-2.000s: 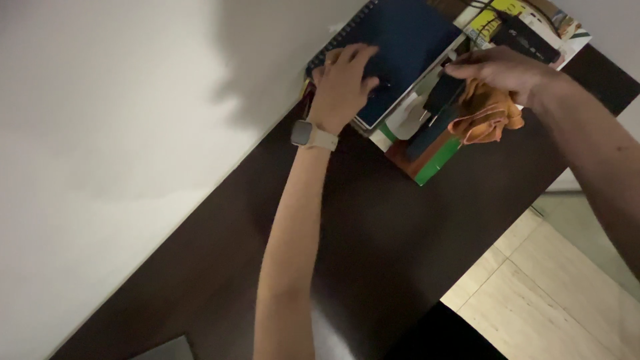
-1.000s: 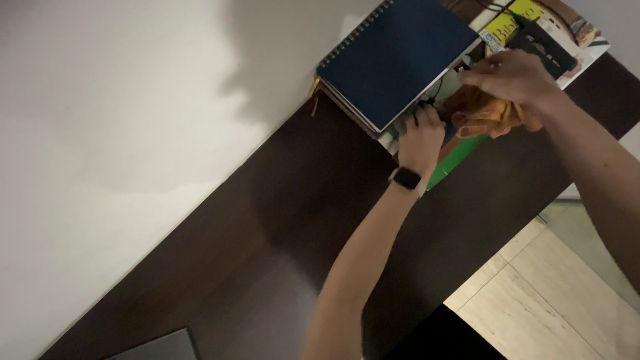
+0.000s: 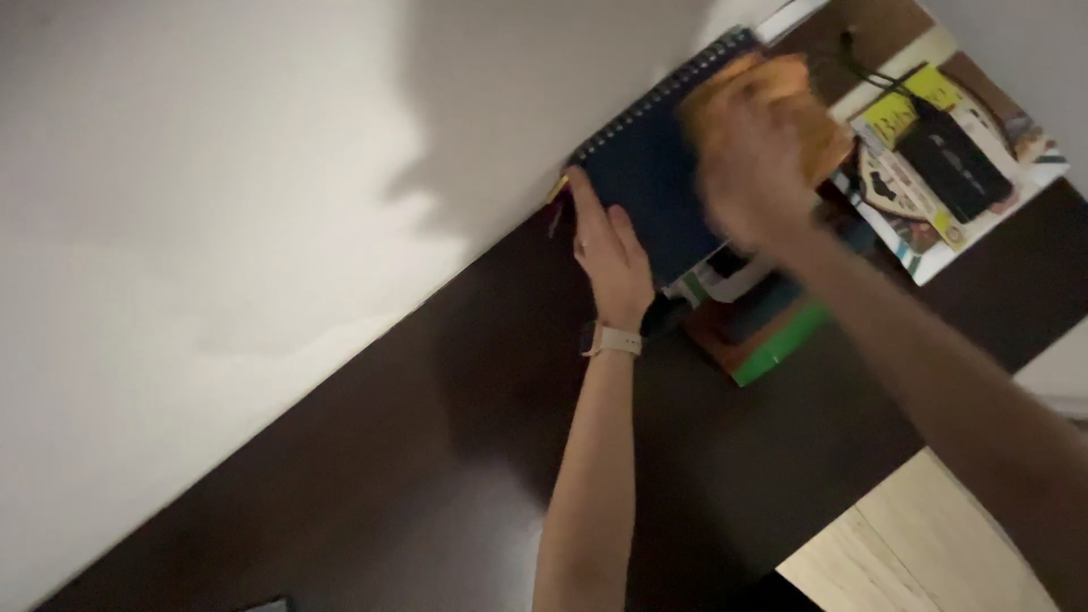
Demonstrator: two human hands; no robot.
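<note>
A blue spiral-bound notebook lies on a dark wooden surface against the wall, on top of other books or papers. My left hand, with a watch at the wrist, rests along the notebook's near left edge, fingers extended and partly on the cover. Over the notebook's right part, my right hand is blurred by motion and holds an orange cloth against the cover. A booklet with a green edge sticks out from beneath, near my right forearm.
At the right, a black device with a cable lies on a magazine with a yellow-marked cover. The white wall borders the dark tabletop on the left. Pale floor tiles show below its right edge.
My right hand has moved left with the orange cloth, onto the notebook. My left hand has gone from the notebook's lower right side to its left edge.
</note>
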